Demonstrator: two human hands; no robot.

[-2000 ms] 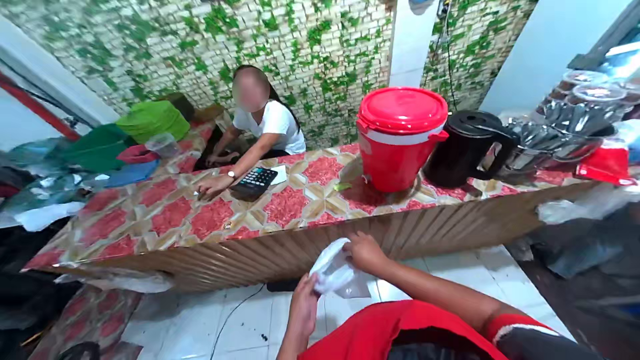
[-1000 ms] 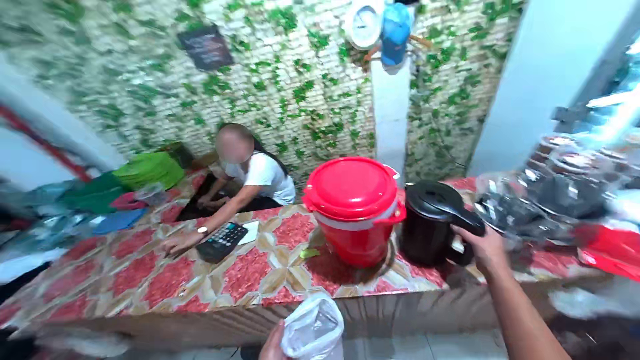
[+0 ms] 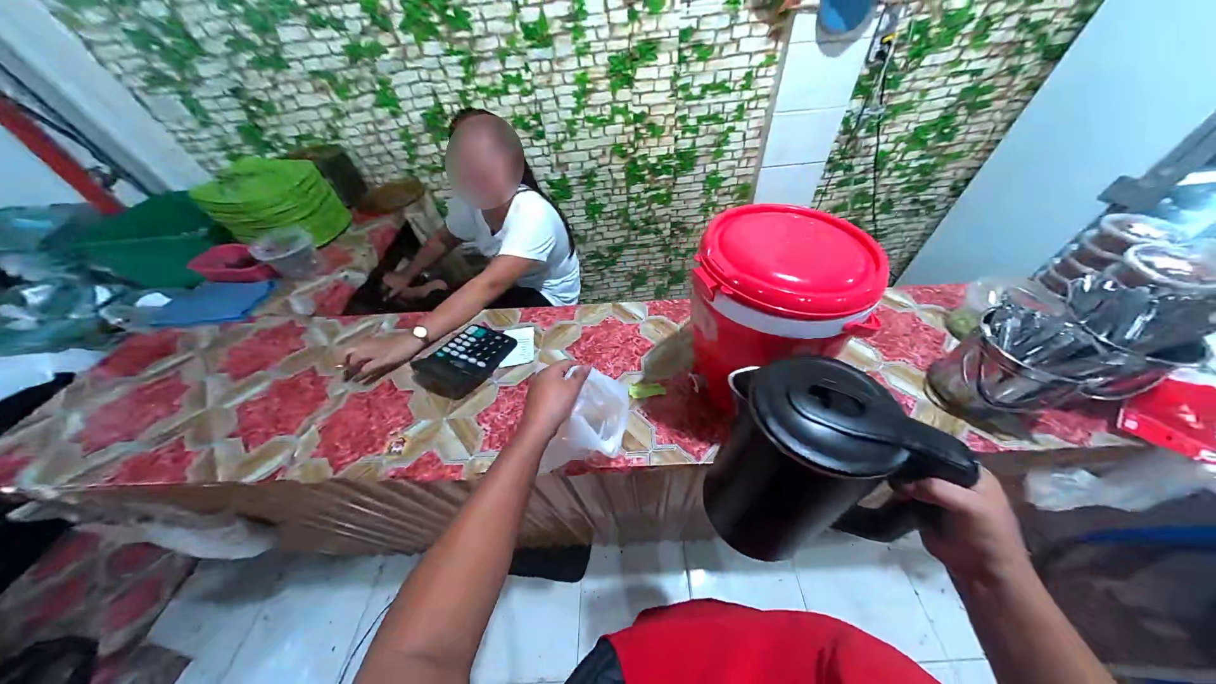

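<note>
My right hand [image 3: 959,518] is closed around the handle of a black lidded pitcher [image 3: 793,456], held over the counter's near edge at the right. The pitcher's spout points left. My left hand [image 3: 556,399] grips the rim of a translucent white plastic bag [image 3: 594,418], whose mouth faces up, at the counter's near edge. A gap separates bag and pitcher. Just behind the pitcher stands a red drink cooler [image 3: 788,275] with its lid on. What the bag and pitcher contain cannot be seen.
Across the patterned counter [image 3: 285,418], a seated person rests a hand beside a black calculator [image 3: 465,359] and a paper slip. Metal containers of wrapped cutlery [image 3: 1026,351] stand at right. Green plates [image 3: 271,199] are stacked at far left.
Two seconds ago both hands were at the bag and the pitcher stood beside the cooler. A second ago my right hand was at its handle; now the pitcher is lifted, nearer me.
</note>
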